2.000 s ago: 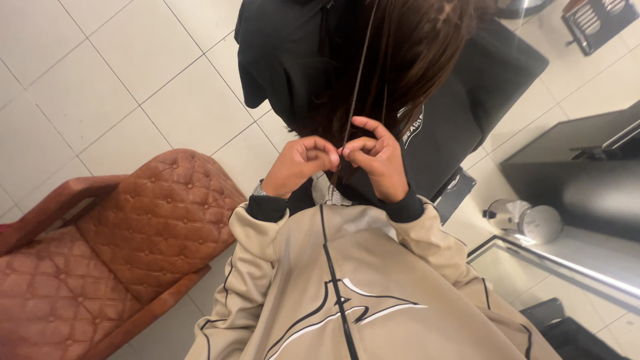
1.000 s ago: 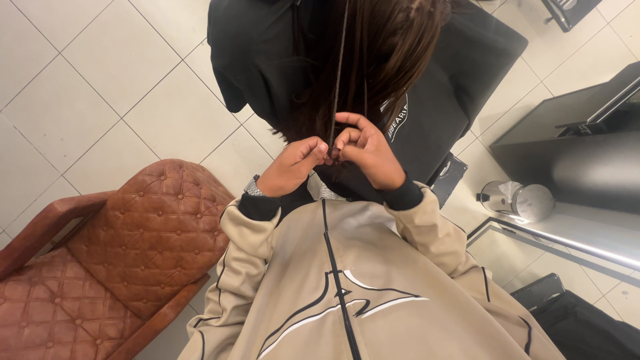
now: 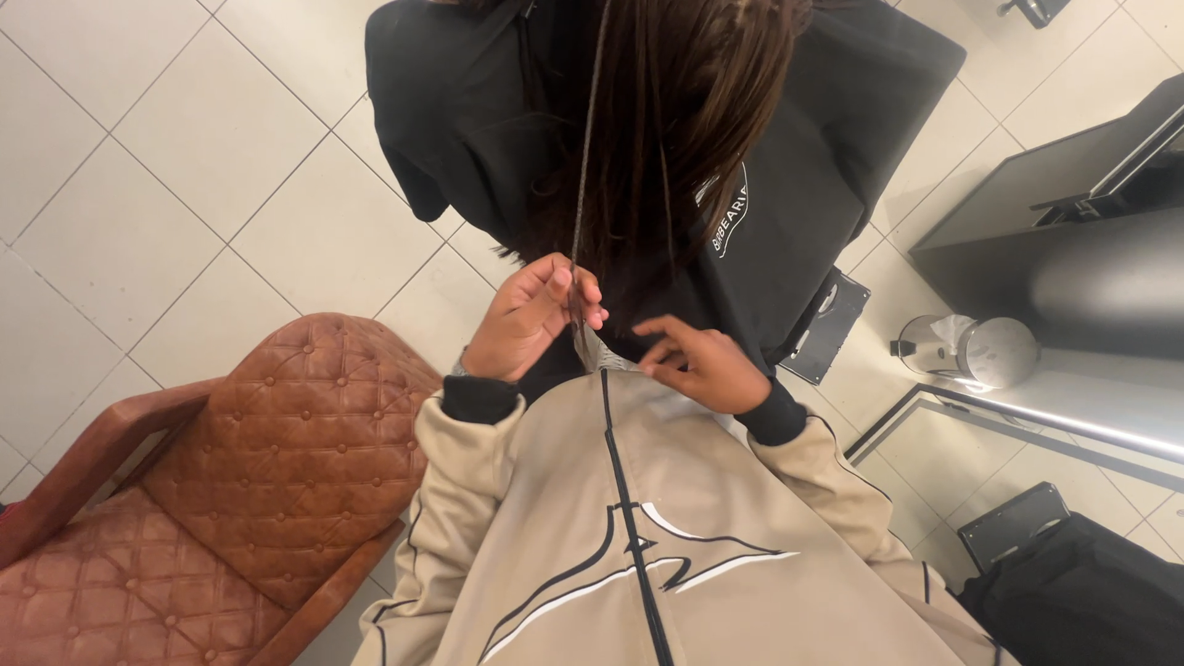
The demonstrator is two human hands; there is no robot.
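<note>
A thin braid (image 3: pixel 586 157) runs down from the long brown hair (image 3: pixel 684 83) of a seated person draped in a black cape (image 3: pixel 786 185). Near its lower end, my left hand (image 3: pixel 536 314) pinches the braid between thumb and fingers, with loose hair ends hanging below. My right hand (image 3: pixel 698 363) is a little to the right, off the braid, its fingers apart and curved, with nothing seen in it. Both hands are just above the front of my beige zipped jacket (image 3: pixel 647 518).
A brown tufted leather armchair (image 3: pixel 305 444) stands at the lower left on the tiled floor (image 3: pixel 185 166). To the right are a metal bin (image 3: pixel 971 351), a black footrest plate (image 3: pixel 826 326) and a glossy dark unit (image 3: pixel 1064 213).
My right hand has let go of the braid and moved away to the right and down; earlier both hands were together at it. My left hand still holds the braid.
</note>
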